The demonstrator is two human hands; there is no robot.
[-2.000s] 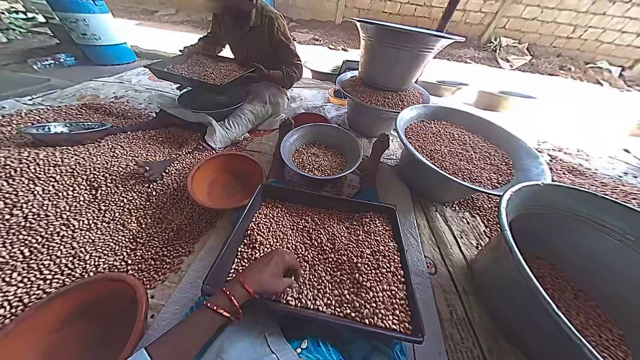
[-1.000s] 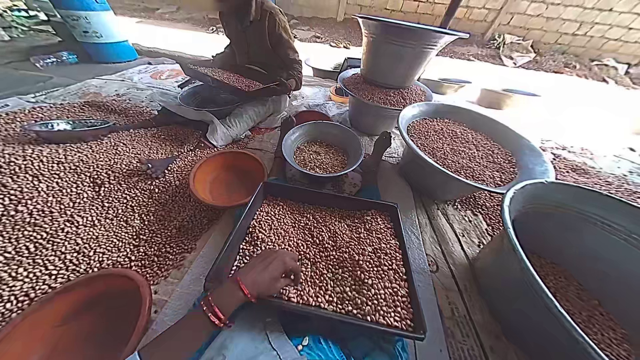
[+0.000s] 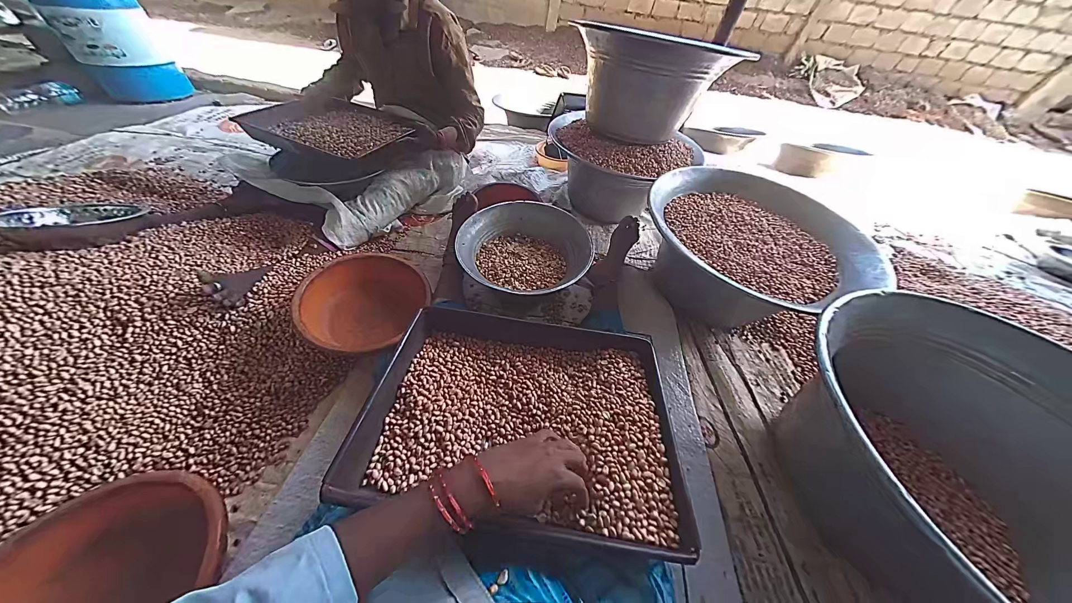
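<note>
My left hand (image 3: 536, 473), with red bangles at the wrist, rests on the shelled nuts (image 3: 519, 394) in a dark rectangular metal tray (image 3: 536, 328). Its fingers are curled down into the nuts; whether they pinch any is hidden. The tray lies over my lap on blue cloth. My right hand is out of view. Just beyond the tray, a round metal basin (image 3: 578, 243) with paler nuts stands between two feet. An orange-brown bowl (image 3: 360, 301) sits at the tray's far left corner.
A large heap of nuts (image 3: 126, 352) spreads at left, with another bowl (image 3: 117, 536) at lower left. Big metal basins (image 3: 871, 352) (image 3: 754, 310) hold nuts at right. A stacked basin (image 3: 653, 84) stands behind. Across from me a person (image 3: 419, 67) holds a similar tray (image 3: 335, 155).
My left hand has moved to the right across the nuts, near the tray's close edge. The other person's tray, tilted a second ago, is now more level, with a hand over it.
</note>
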